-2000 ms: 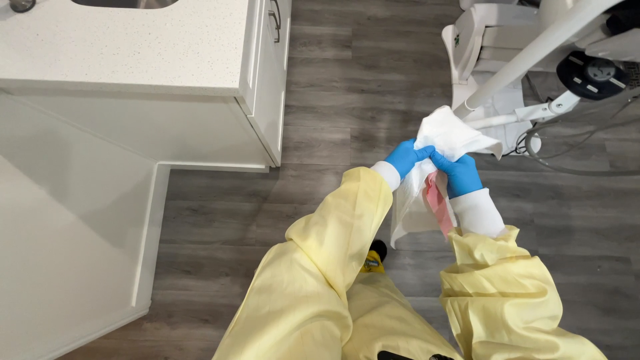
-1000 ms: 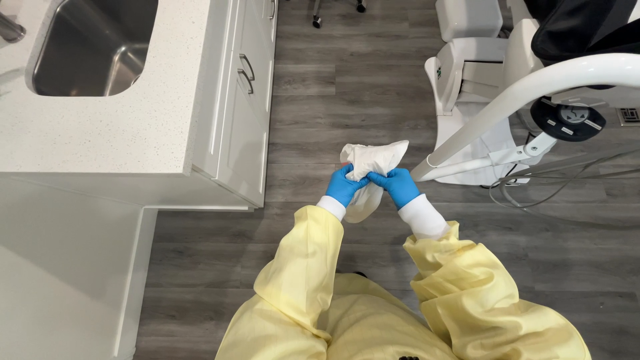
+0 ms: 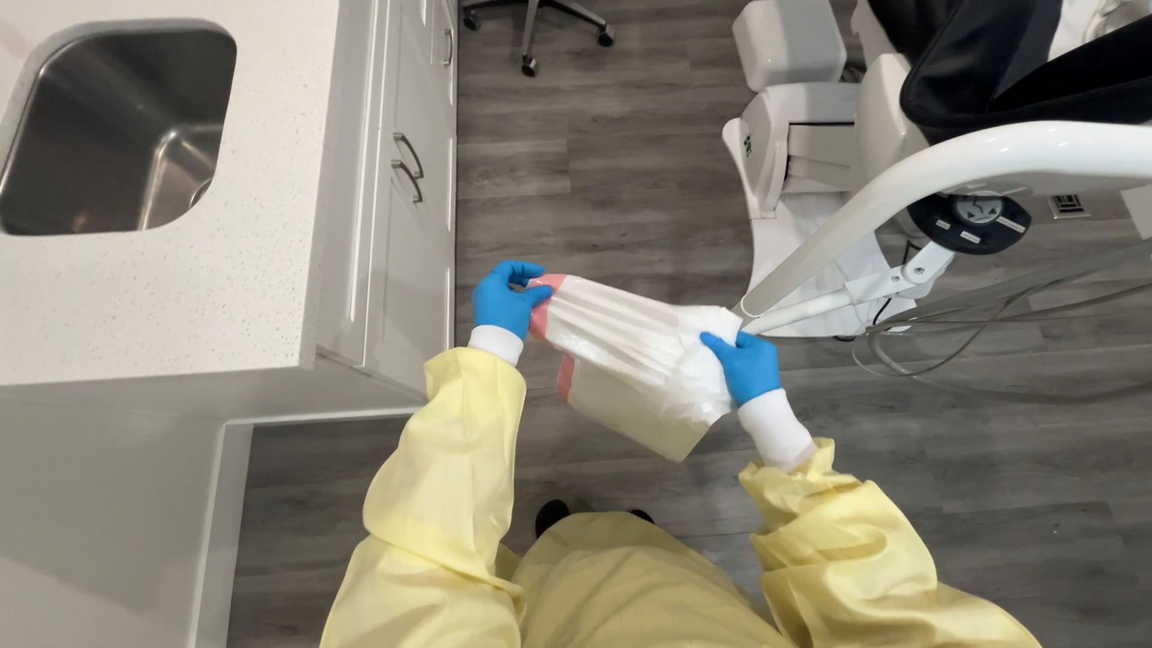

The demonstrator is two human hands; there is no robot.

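A white plastic bag point(image 3: 630, 351) with a pink-red band along its left edge is stretched between my hands above the floor. My left hand point(image 3: 507, 299), in a blue glove, pinches the banded edge between thumb and fingers. At the other end, my right hand point(image 3: 749, 364), gloved in blue as well, grips the bunched white film. The bag looks flat and creased, and its lower part hangs free. Yellow gown sleeves with white cuffs cover both arms.
On the left stands a white speckled counter point(image 3: 270, 207) with a steel sink point(image 3: 117, 126) and cabinet doors point(image 3: 409, 243). A dental chair base point(image 3: 792, 162), white support arm point(image 3: 900, 171), foot control point(image 3: 976, 216) and loose hoses point(image 3: 954, 337) are on the right. A wheeled stool base point(image 3: 531, 27) is ahead.
My hands were close together on the bunched bag; now they are wide apart, with the bag spread between them and its pink-red edge at my left hand. The view has shifted.
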